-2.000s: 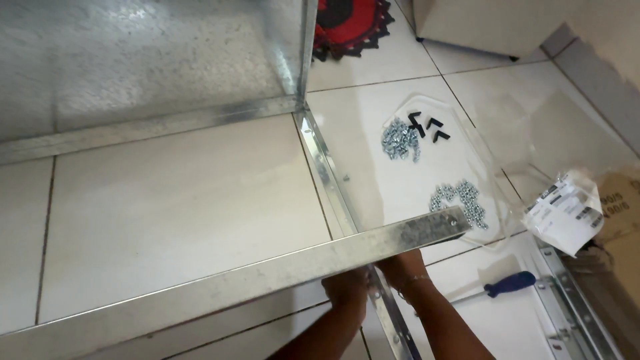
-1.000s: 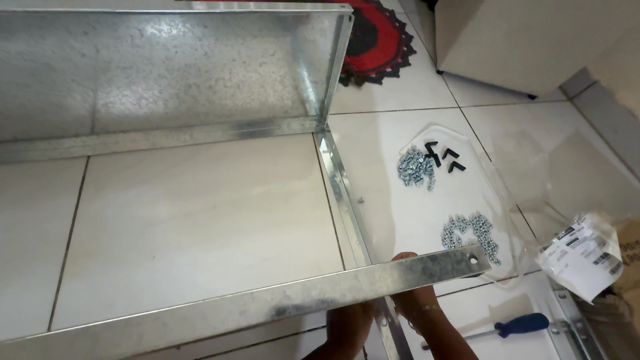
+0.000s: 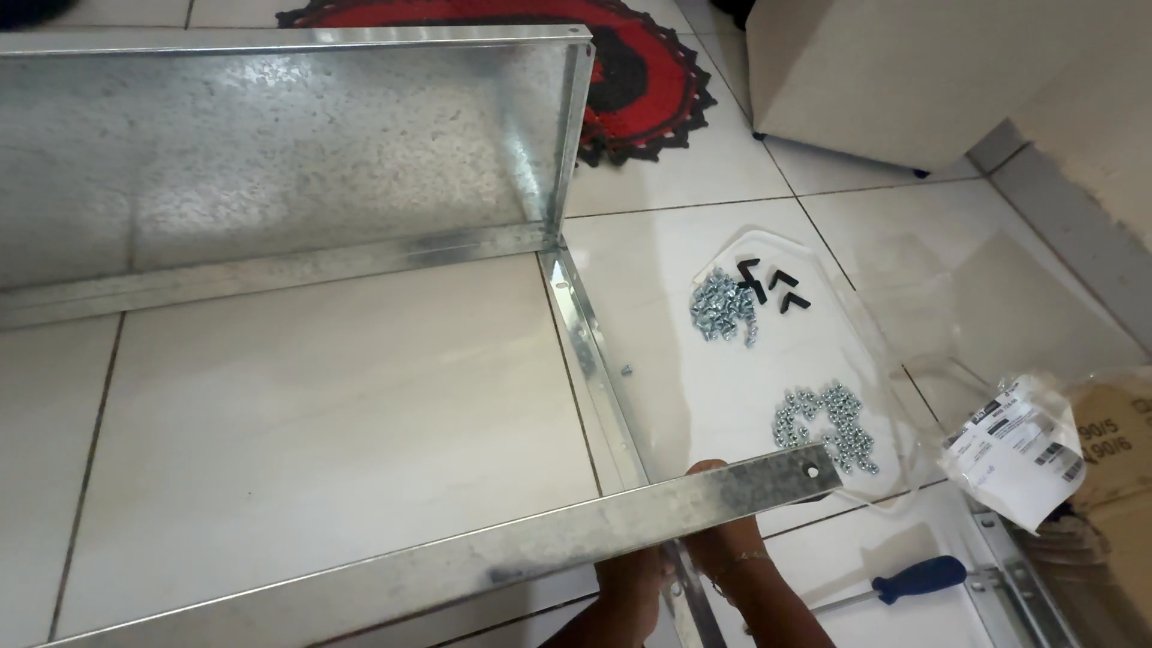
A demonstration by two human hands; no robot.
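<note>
Both hands are at the crossing of a galvanized metal shelf's front edge [image 3: 432,567] and a perforated steel angle post [image 3: 598,373]. My left hand [image 3: 630,580] lies under the shelf edge, left of the post, its fingers mostly hidden. My right hand [image 3: 724,531] is right of the post; a fingertip shows above the shelf edge, and the rest of the grip is hidden. The post runs back to another galvanized metal shelf panel [image 3: 297,153], standing on edge. To the right, a pile of screws [image 3: 723,306], several black corner pieces [image 3: 790,301] and a cluster of nuts [image 3: 855,423] lie on a white sheet.
A blue-handled screwdriver [image 3: 918,579] lies on the tiles at the lower right, beside more metal angles [image 3: 1017,567]. Behind them are a plastic bag with a printed label [image 3: 1021,450] and a cardboard box [image 3: 1120,486]. A red and black rug [image 3: 643,81] and pale furniture [image 3: 882,81] are farther back.
The view has shifted, showing more of the upright panel and rug. Both hands remain around the crossing of post and shelf edge.
</note>
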